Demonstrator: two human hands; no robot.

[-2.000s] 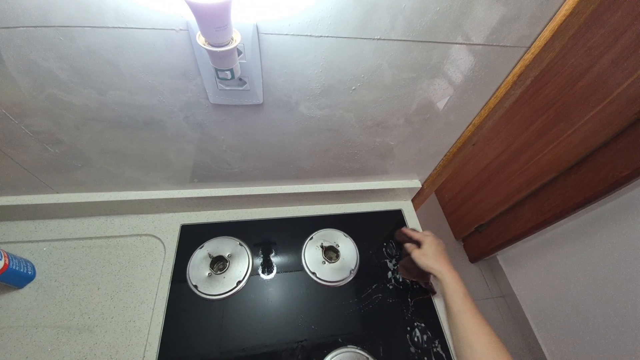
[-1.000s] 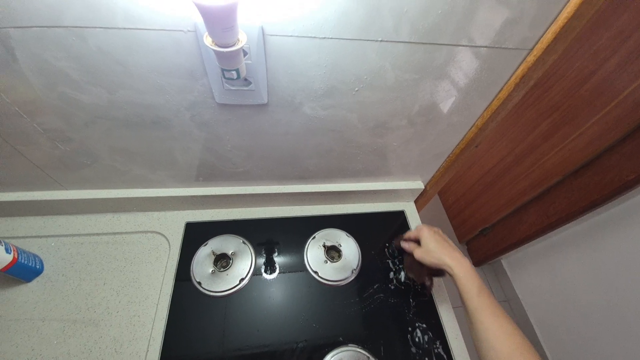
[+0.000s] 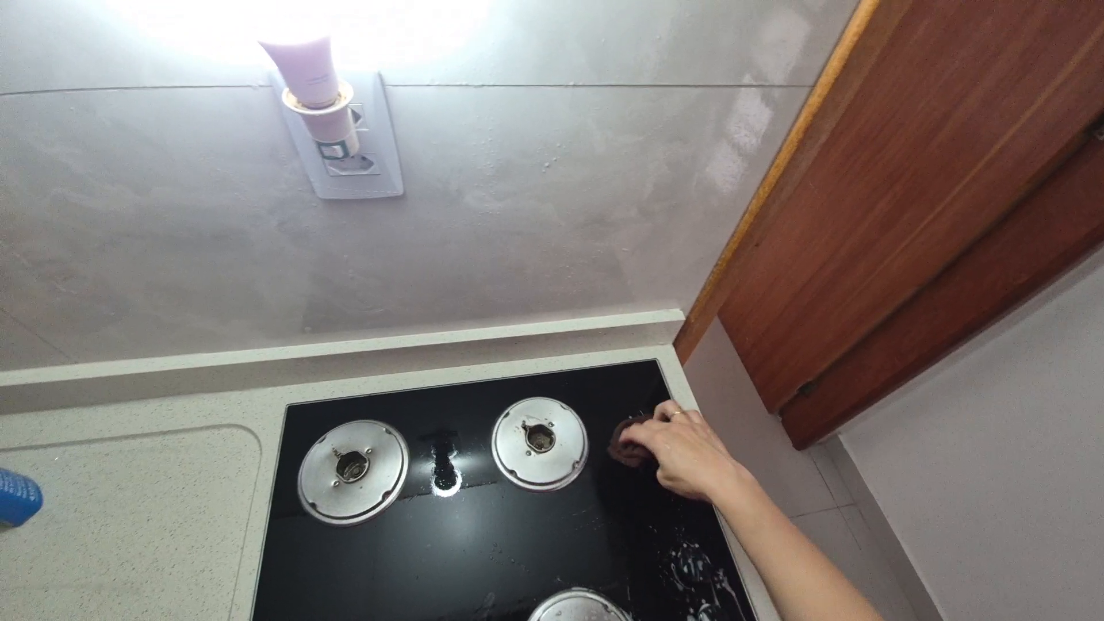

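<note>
My right hand (image 3: 690,448), with a ring on one finger, grips a dark reddish-brown cloth or pad (image 3: 631,442) and presses it on the black glass cooktop (image 3: 405,561) near its back right corner. Just left of the hand is a round metal burner base (image 3: 540,443). A second burner base (image 3: 353,472) lies further left, and a third (image 3: 580,608) is cut off by the bottom edge. White foam or liquid (image 3: 699,573) streaks the glass below the hand. A wet patch (image 3: 446,479) shines between the two back burner bases. My left hand is out of view.
A blue container (image 3: 19,498) is at the left on the speckled counter (image 3: 121,517). Behind the cooktop runs a low stone ledge (image 3: 517,335). A lamp holder with a lit bulb is plugged into the wall outlet (image 3: 345,142). A wooden door or panel (image 3: 897,190) stands at the right.
My right hand has moved left with the cloth or pad, towards the back right burner base. Less foam shows at the back of the cooktop's right side than before.
</note>
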